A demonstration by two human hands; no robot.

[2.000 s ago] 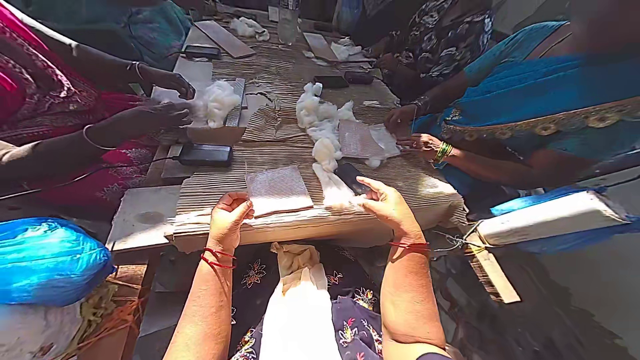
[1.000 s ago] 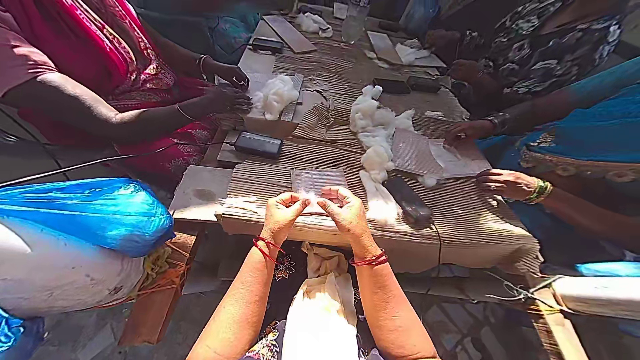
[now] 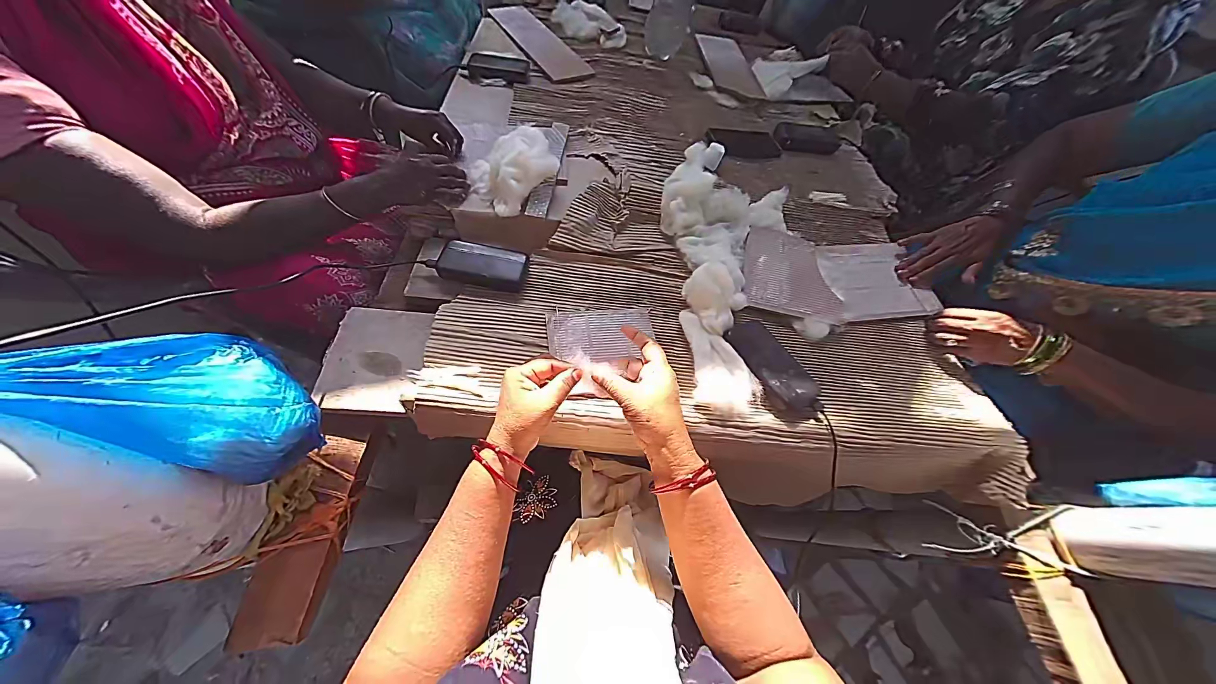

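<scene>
A small ribbed, see-through sheet (image 3: 600,334) lies at the near edge of the corrugated cardboard (image 3: 532,323). My left hand (image 3: 534,404) is at the sheet's lower left, thumb and forefinger pinched together. At its lower right is my right hand (image 3: 646,394), with the thumb near the left fingertips and the forefinger raised over the sheet. Something pale, perhaps a wisp of fibre, shows between the hands; whether either hand grips it is unclear. A long clump of white cotton wool (image 3: 708,285) lies to the right, beside a dark oblong corded device (image 3: 774,366).
At left, a person's hands are by a cotton heap (image 3: 518,169) and another dark device (image 3: 482,264). A person at right touches a flat board (image 3: 879,280) beside a ribbed sheet (image 3: 793,275). A clear bottle (image 3: 668,28) stands far back; a blue plastic bag (image 3: 161,404) is at left.
My right hand has come from beside the cotton and the dark device to my left hand, at the ribbed sheet. The view has shifted. The right-hand person's hands now rest at the flat board.
</scene>
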